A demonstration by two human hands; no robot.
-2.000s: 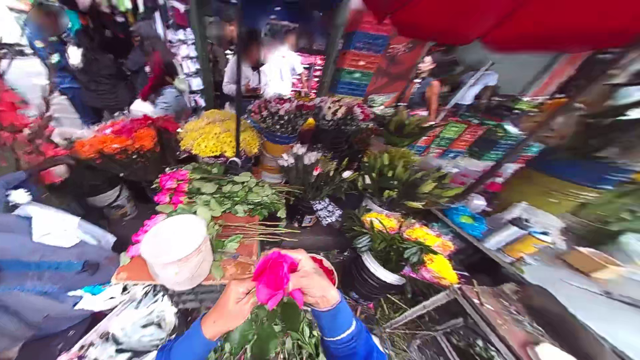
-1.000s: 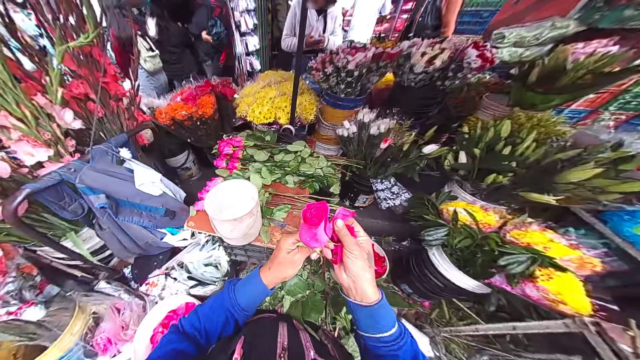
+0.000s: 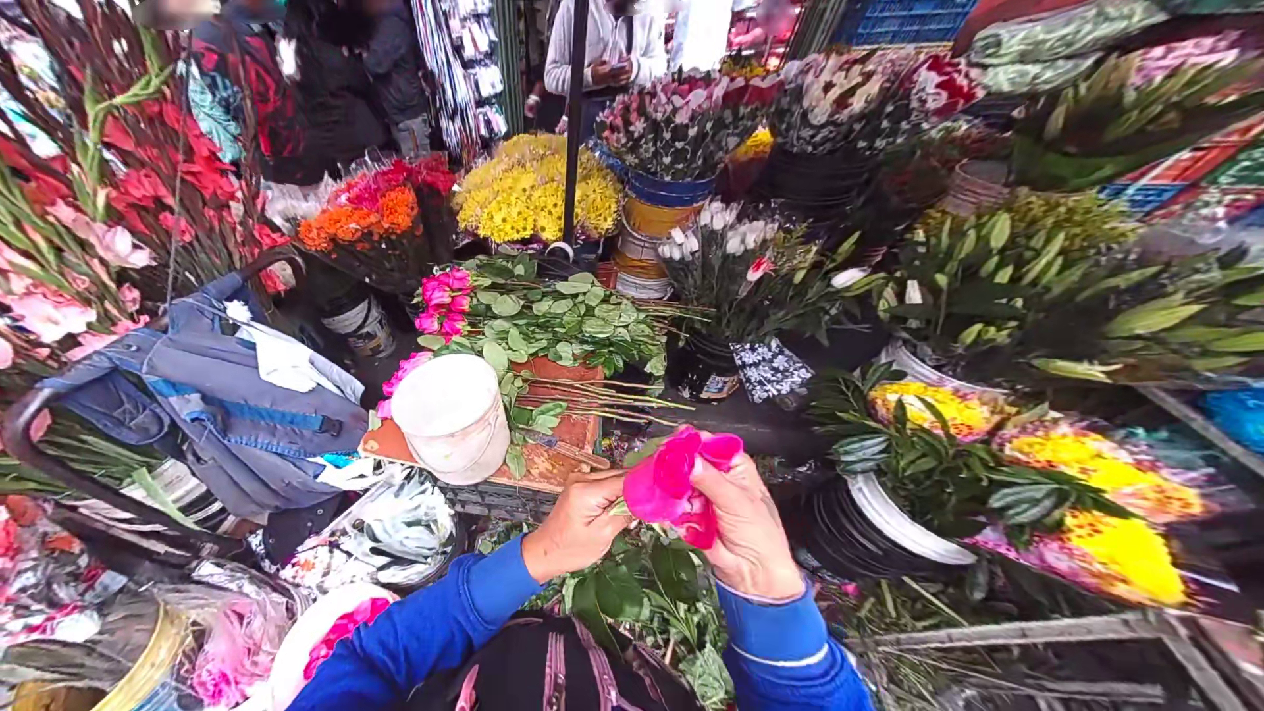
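Observation:
Low in the centre of the head view, my left hand (image 3: pixel 583 523) pinches the base of a bright pink rose bloom (image 3: pixel 671 486) between thumb and fingers. My right hand (image 3: pixel 746 523) grips the bloom's other side, with pink petals around its thumb and fingertips. Green leafy stems (image 3: pixel 632 592) lie below both hands. Beyond my left hand a white plastic bucket (image 3: pixel 451 419) stands on a reddish-brown board (image 3: pixel 578 425), beside a heap of leafy rose stems (image 3: pixel 563 321) with pink blooms at their left end.
A grey-blue backpack (image 3: pixel 242 405) hangs on a dark metal frame at left. Yellow chrysanthemums (image 3: pixel 538 188), potted white blooms (image 3: pixel 726 237) and wrapped yellow bouquets (image 3: pixel 1121 553) surround the work spot. A dark pole (image 3: pixel 575 128) rises behind the board. A person (image 3: pixel 604 59) stands at the back.
The view has swung left since the oldest frame. Both hands stay at the pink rose; my right hand's fingers now wrap more of its petals than a second ago.

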